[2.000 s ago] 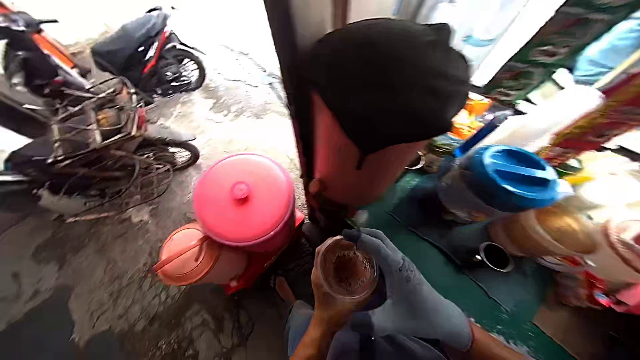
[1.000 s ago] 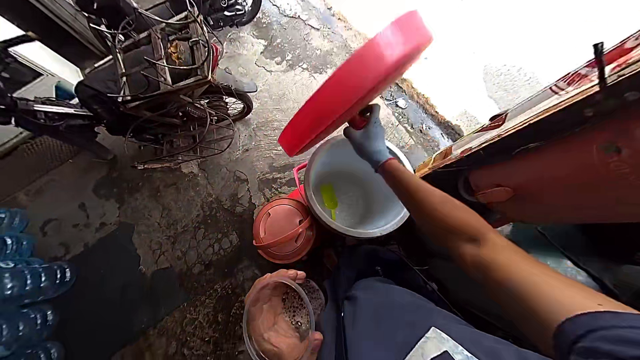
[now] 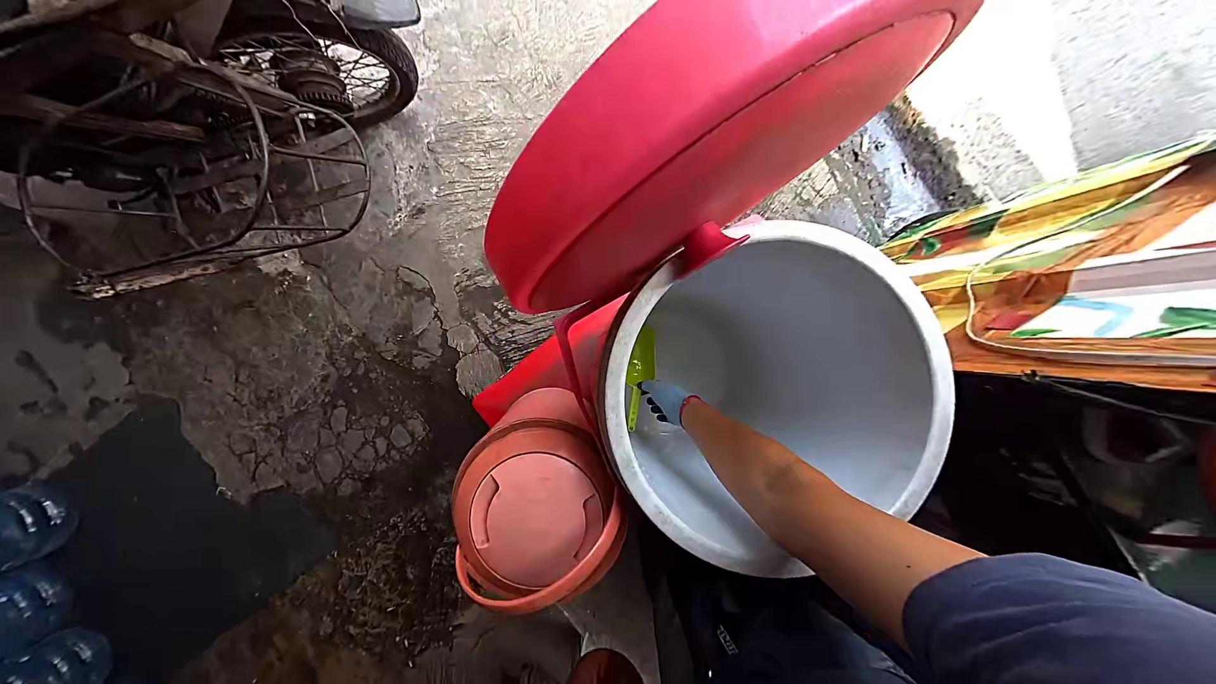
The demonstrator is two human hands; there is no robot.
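My right hand (image 3: 668,402), in a grey-blue glove with dark dots, reaches down inside a large round cooler (image 3: 807,323) with a pale inner wall. Its fingers are at a lime-green plastic scoop (image 3: 641,361) that lies against the inner left side; whether they close on it cannot be told. The cooler's thick red-pink lid (image 3: 665,142) is tilted up at the upper left of the rim. My left hand is out of view, and so is the cup.
A smaller salmon-coloured lidded jug (image 3: 535,518) with a handle stands against the cooler's left side. A motorcycle wheel (image 3: 332,76) and a metal rack (image 3: 190,180) are at the upper left. Blue plastic bottles (image 3: 33,589) lie lower left. A printed table covering (image 3: 1092,275) is at right.
My right hand has let go of the lid and moved down into the cooler to the scoop. My left hand, which held a clear cup, has gone out of view.
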